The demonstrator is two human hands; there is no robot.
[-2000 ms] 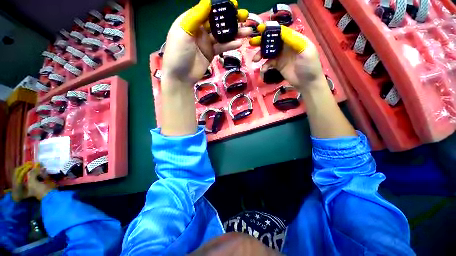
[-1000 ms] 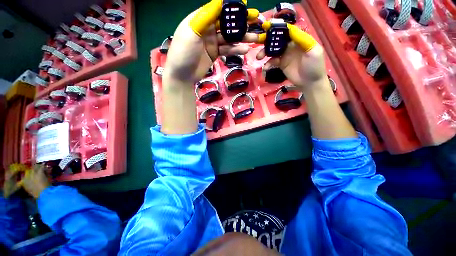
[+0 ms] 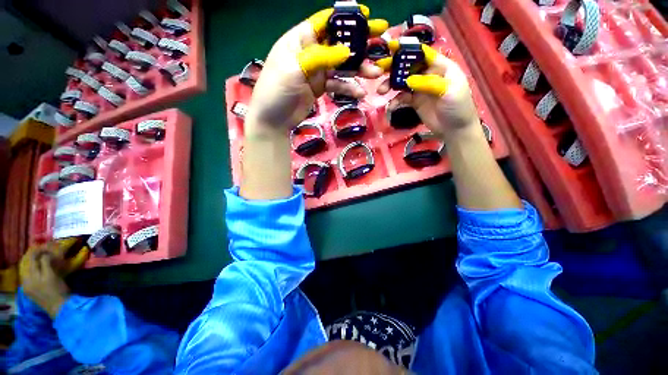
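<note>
My left hand [image 3: 289,84], with yellow finger cots, holds a black smartwatch [image 3: 348,38] upright, its screen lit with white menu icons. The left thumb lies on that screen. My right hand [image 3: 439,91], also with yellow cots, holds a second smartwatch [image 3: 406,64] with a similar lit menu. The right thumb touches its lower screen. Both watches are held side by side above the pink foam tray [image 3: 388,178], where several looped watches sit in pockets.
Stacked pink trays [image 3: 579,183] with watches and clear film stand at the right. Two more pink trays [image 3: 172,183] are at the left, one with a white paper slip [image 3: 79,208]. Another person's hands [image 3: 45,275] are at the lower left.
Both thumbs have moved from the sides onto the watch screens. The paired watches have shifted slightly right and down in view. The other person's hands have moved to the near tray's corner.
</note>
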